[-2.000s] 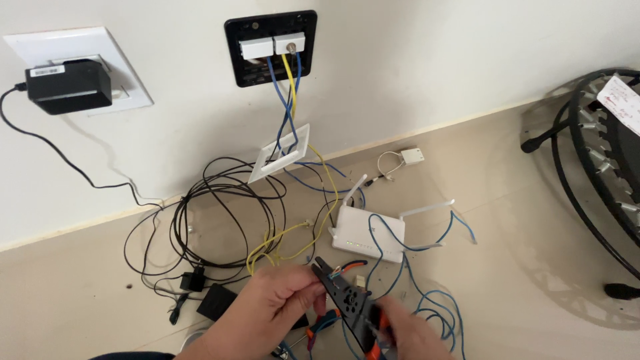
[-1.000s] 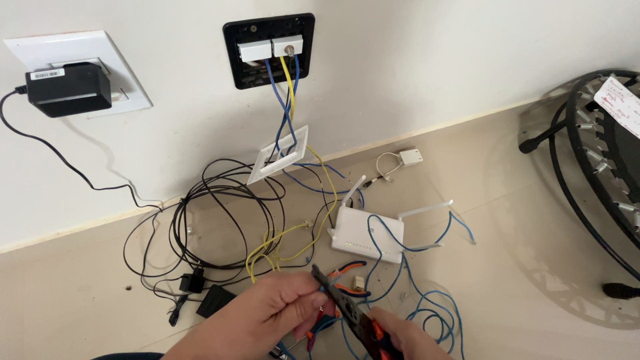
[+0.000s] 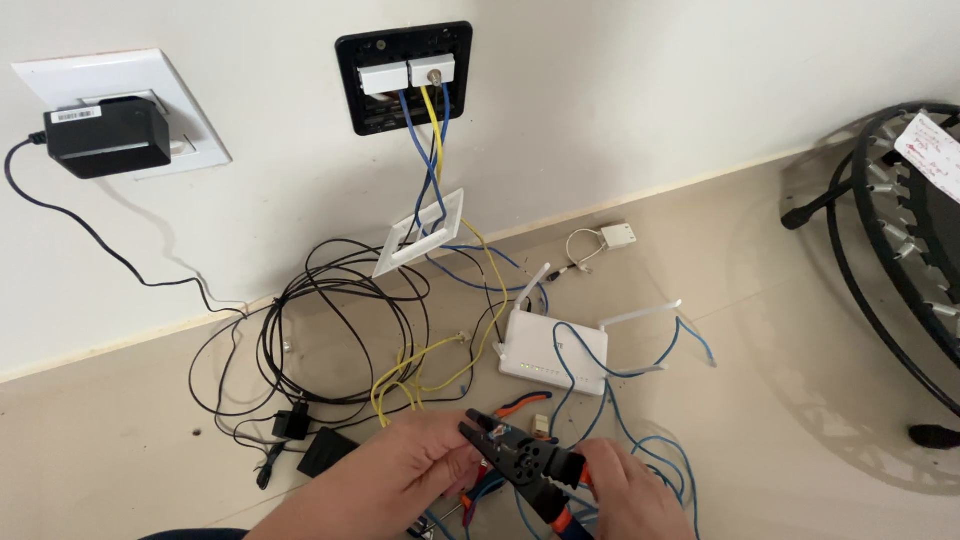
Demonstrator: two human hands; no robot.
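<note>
My right hand [image 3: 637,487] grips the orange and dark blue handles of a black wire stripper and crimping tool [image 3: 521,461], whose jaws point up and left. Small coloured wire ends show between the jaws. My left hand [image 3: 420,457] is closed at the jaw tips, its fingers pinching something they mostly hide, apparently a cable end. Beyond the tool lies a white router [image 3: 555,349] with antennas and lit green lights. Blue network cable [image 3: 679,450] is looped on the floor right of the router and runs under the tool.
Black cable coils [image 3: 266,352], yellow cables [image 3: 386,382] and a black adapter [image 3: 292,424] lie left. A white frame [image 3: 382,259] hangs on wires below the open wall box [image 3: 405,112]. Orange-handled pliers [image 3: 525,403] lie beyond my hands. A mini trampoline [image 3: 862,225] stands right.
The tool has turned in my right hand, and its jaws now show open with wire ends between them. My left hand stays at the jaw tips.
</note>
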